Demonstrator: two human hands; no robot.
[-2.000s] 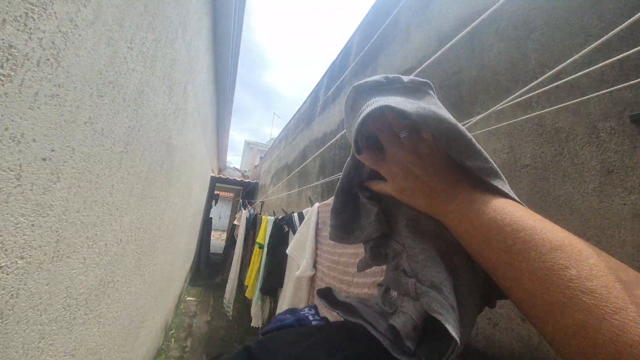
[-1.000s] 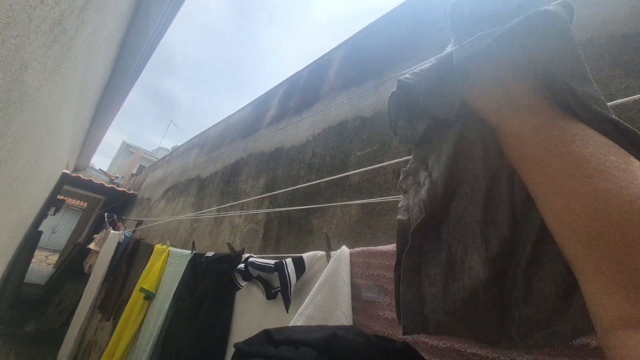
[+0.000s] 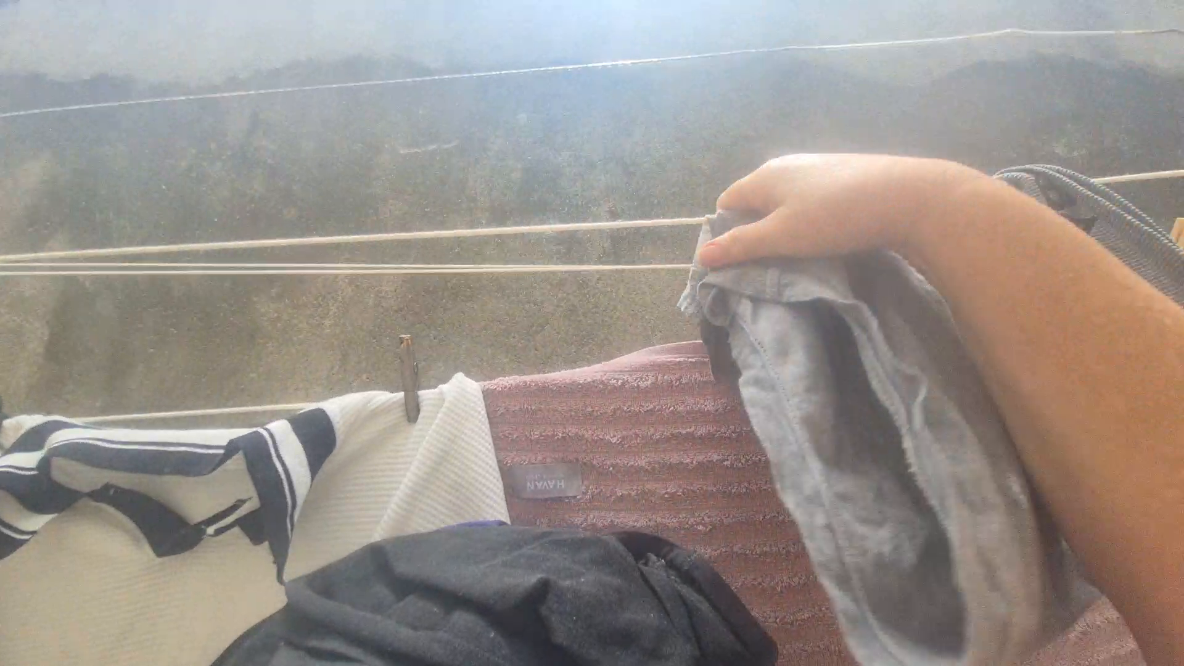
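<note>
My right hand (image 3: 832,208) pinches the top edge of a grey garment (image 3: 795,407) at a pair of white clotheslines (image 3: 370,238). The garment hangs down from the fingers in loose folds, in front of a pink ribbed towel (image 3: 601,425). Whether the cloth lies over the line is hidden by the hand. Dark bunched cloth (image 3: 499,601) fills the bottom middle, nearest to me. My left hand is out of sight.
A cream ribbed garment with a navy striped collar (image 3: 185,453) hangs at the left under a clothespin (image 3: 409,379). Another line (image 3: 592,65) crosses higher up before a rough concrete wall (image 3: 324,166). Grey striped cloth (image 3: 1101,222) hangs behind my forearm.
The view has turned from along the passage to face the wall. My right hand has brought the grey garment to the clotheslines, and it hangs lower from the fingers.
</note>
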